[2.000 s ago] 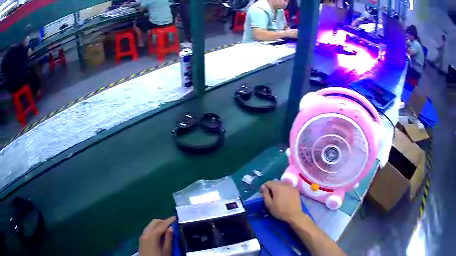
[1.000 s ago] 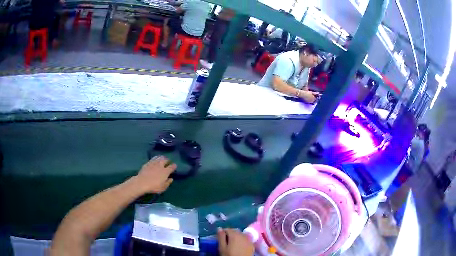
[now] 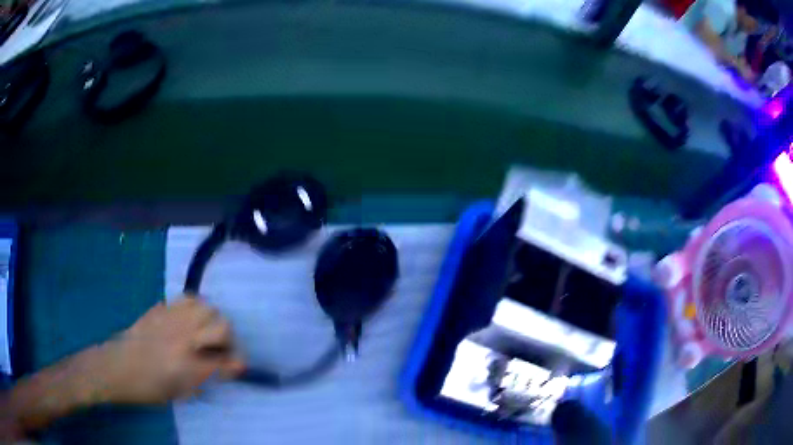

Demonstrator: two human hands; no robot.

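Note:
A pair of black headphones (image 3: 356, 274) lies on the white foam sheet (image 3: 287, 421), its two round cups side by side and its band curving towards me. My left hand (image 3: 187, 348) is closed on the band at its left side; the picture is blurred there. A blue tray (image 3: 426, 352) holds the black and white screw feeder (image 3: 561, 282) to the right, with a shiny silver plate (image 3: 500, 382) at its near end. A dark blurred object (image 3: 578, 423) is cut off by the bottom edge beside the plate. My right hand does not show.
The green conveyor belt (image 3: 417, 143) runs behind, with other headphones at its left (image 3: 126, 78) and right (image 3: 661, 113). A pink fan (image 3: 739, 282) stands right of the tray. A blue edge (image 3: 7, 295) shows at far left. A person (image 3: 726, 35) sits at the upper right.
My view has turned down and left. My left hand has come back from the belt, with headphones now on the foam sheet. My right hand has left the view.

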